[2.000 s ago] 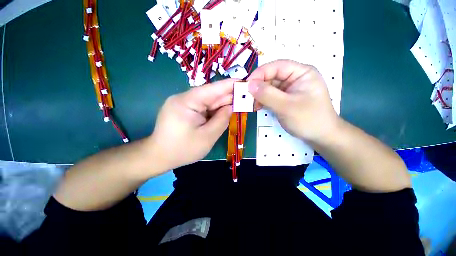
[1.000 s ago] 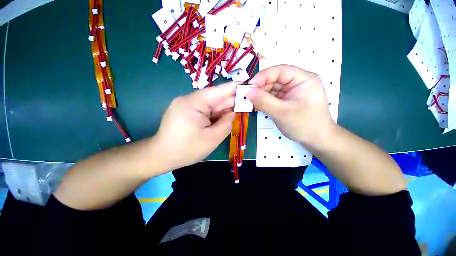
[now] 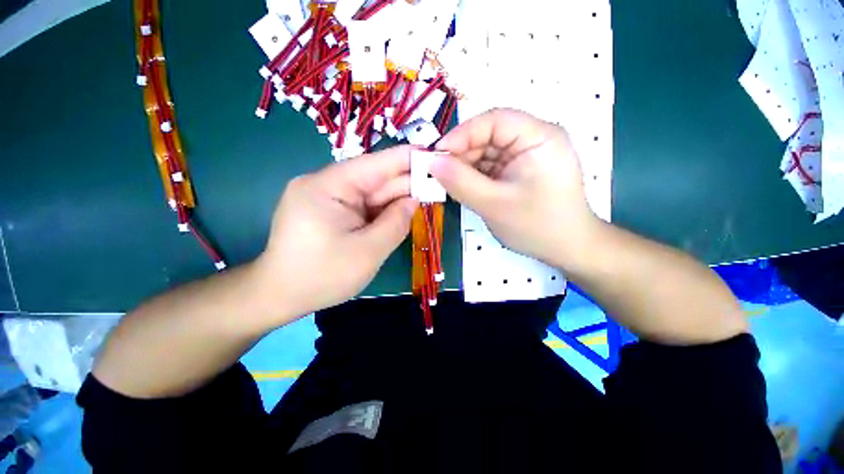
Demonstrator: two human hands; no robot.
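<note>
A white square pad (image 3: pixel 428 181) with a dark dot is held between both hands. My left hand (image 3: pixel 338 227) pinches its left side, and my right hand (image 3: pixel 518 176) pinches its upper right corner with thumb and finger. Below the pad hangs a short stack of orange film parts (image 3: pixel 423 250) with red wires and small white connectors, reaching past the bench's near edge. The stack's upper end is hidden behind the pad and fingers. A long white dotted sheet (image 3: pixel 592 111) lies partly under my right hand.
A heap of red wires and white squares (image 3: pixel 367 57) lies at the upper centre of the green bench (image 3: pixel 74 185). A long orange strip with white connectors (image 3: pixel 159 111) lies at left. Crumpled dotted sheets (image 3: pixel 782 83) lie at far right. A blue stool (image 3: pixel 592 324) stands below the bench.
The view has shifted, so bench items appear further left. Both hands still hold the pad with the stack below it; the fingers have barely moved around it.
</note>
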